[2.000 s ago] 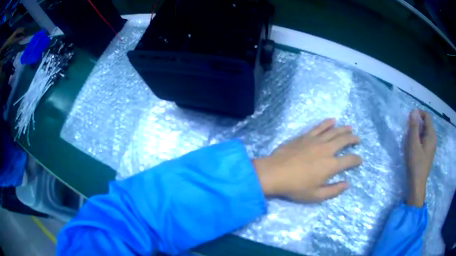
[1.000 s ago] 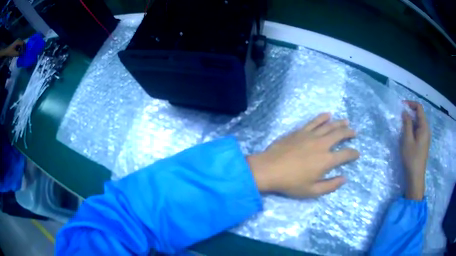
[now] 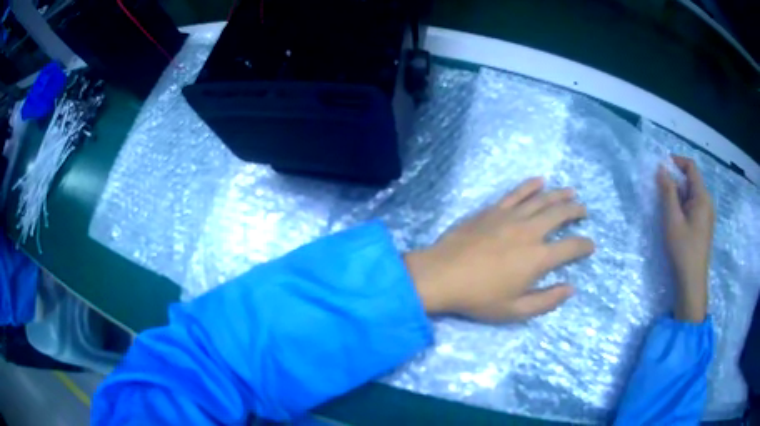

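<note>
Clear, silvery bubble wrap (image 3: pixel 275 225) lies over the bench in overlapping sheets. My left hand (image 3: pixel 504 254) rests palm down on it with the fingers spread, holding nothing. My right hand (image 3: pixel 690 220) is at the right with its fingers curled. Its fingertips appear to pinch the wrap near the far side; the exact contact is blurred. A black boxy housing (image 3: pixel 300 125) stands on the wrap at the far centre-left, with a round black knob (image 3: pixel 417 71) on its right side. Its top is cut off by the picture's edge.
A second black housing (image 3: pixel 117 42) with a red wire stands at the far left. White thin strands (image 3: pixel 46 170) and a blue item (image 3: pixel 43 90) lie at the bench's left end. A pale rail (image 3: pixel 533 66) runs along the far side. A clear container (image 3: pixel 71 324) is below the left edge.
The whole view has shifted slightly, with the housing now further left. My hands keep much the same pose. Another person's hand, seen at the far left a second ago, no longer shows.
</note>
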